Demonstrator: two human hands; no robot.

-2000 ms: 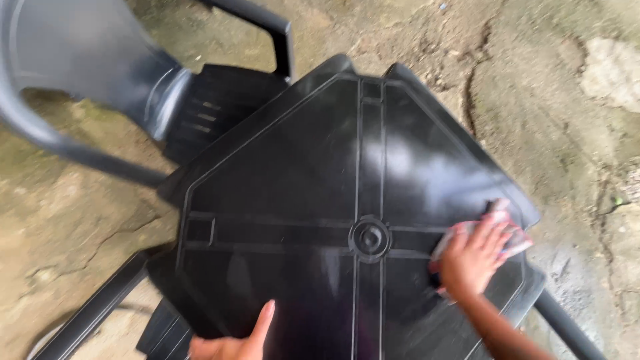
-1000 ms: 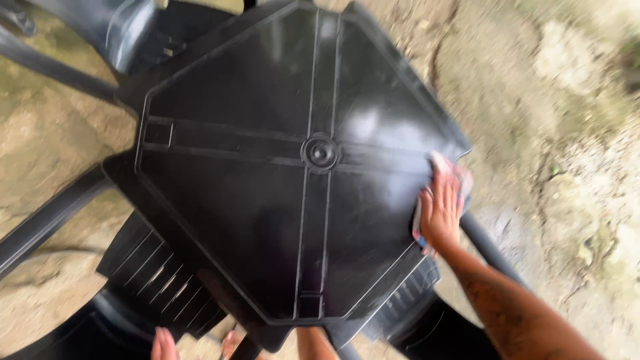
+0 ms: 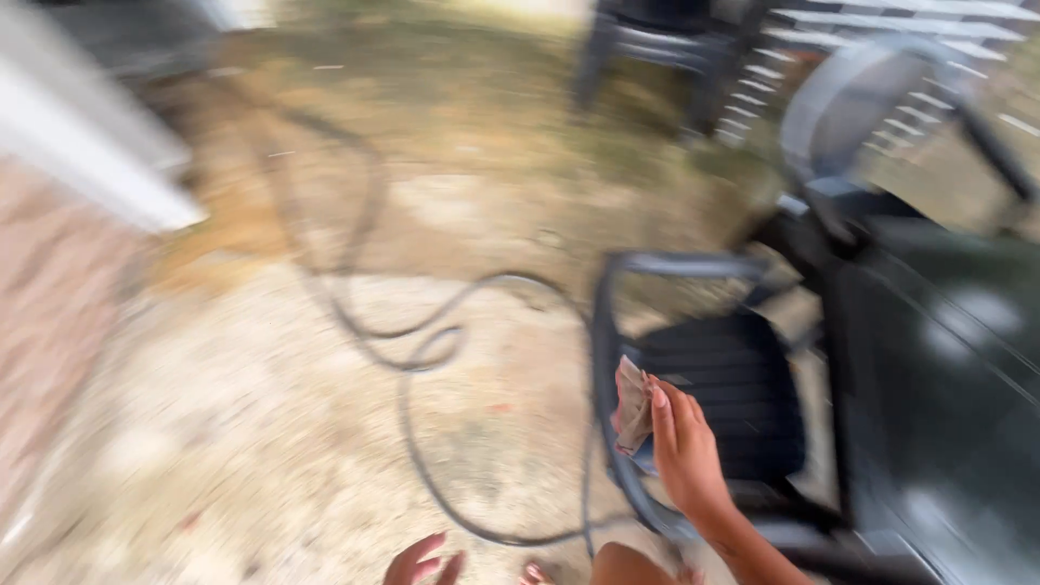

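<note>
My right hand (image 3: 686,443) grips a crumpled cloth (image 3: 633,406), which is over the top edge of a dark plastic armchair (image 3: 605,341). Whether the cloth touches the chair is hard to tell through the blur. Beyond the hand lies the chair's slatted seat (image 3: 723,390). A black plastic table (image 3: 959,406) stands at the right, its top shiny with reflected light. At the bottom edge, my left hand (image 3: 424,561) shows only its fingers, spread apart with nothing in them, above the ground.
A dark hose (image 3: 487,536) lies in loops across the rough concrete ground. Another plastic armchair (image 3: 829,122) stands beyond the table, and a dark chair (image 3: 658,49) farther back. At the left are a white post (image 3: 89,130) and a pinkish surface (image 3: 57,325).
The view has swung left off the tabletop. My right hand, on the tabletop with the cloth in the earlier frames, is now at the chair with the cloth still in it.
</note>
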